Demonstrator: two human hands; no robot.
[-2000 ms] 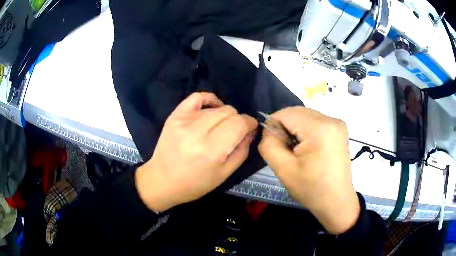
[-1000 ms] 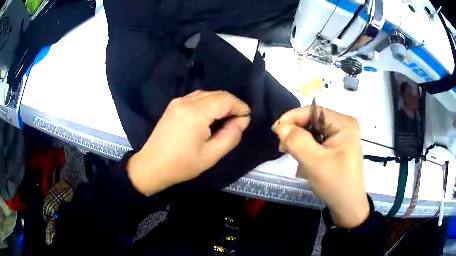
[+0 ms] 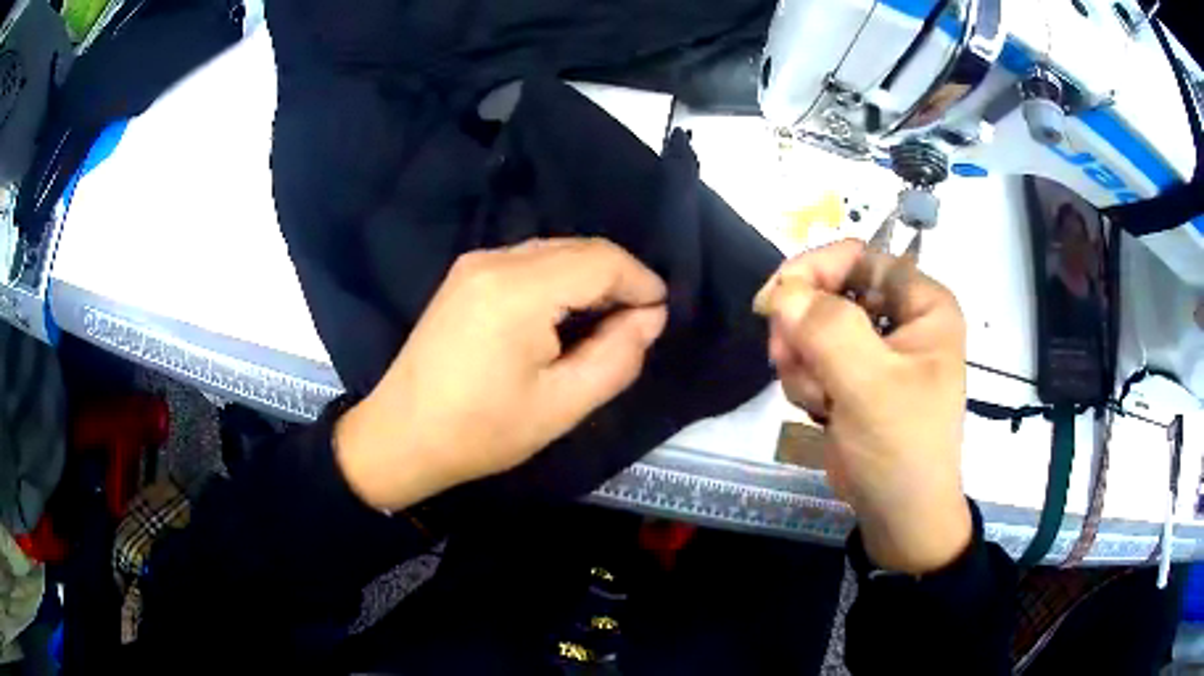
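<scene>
A black garment spreads over the left and middle of the white table. My left hand lies over it and pinches its cloth between thumb and forefinger. My right hand is raised right of the cloth's edge, with thumb and forefinger pinched together; whether a thread is between them cannot be told. The same hand holds small thread snips, their two pointed tips spread and pointing away from me, their body mostly hidden by the fingers.
The white sewing machine head stands at the upper right. A smartphone leans at the right. A ruler strip runs along the near edge. A tan label lies near it. A green band hangs over the edge.
My right hand moved away from my left hand, to the right, and the snips now show spread tips. The tan label has come into view. My left hand has opened a gap between thumb and palm.
</scene>
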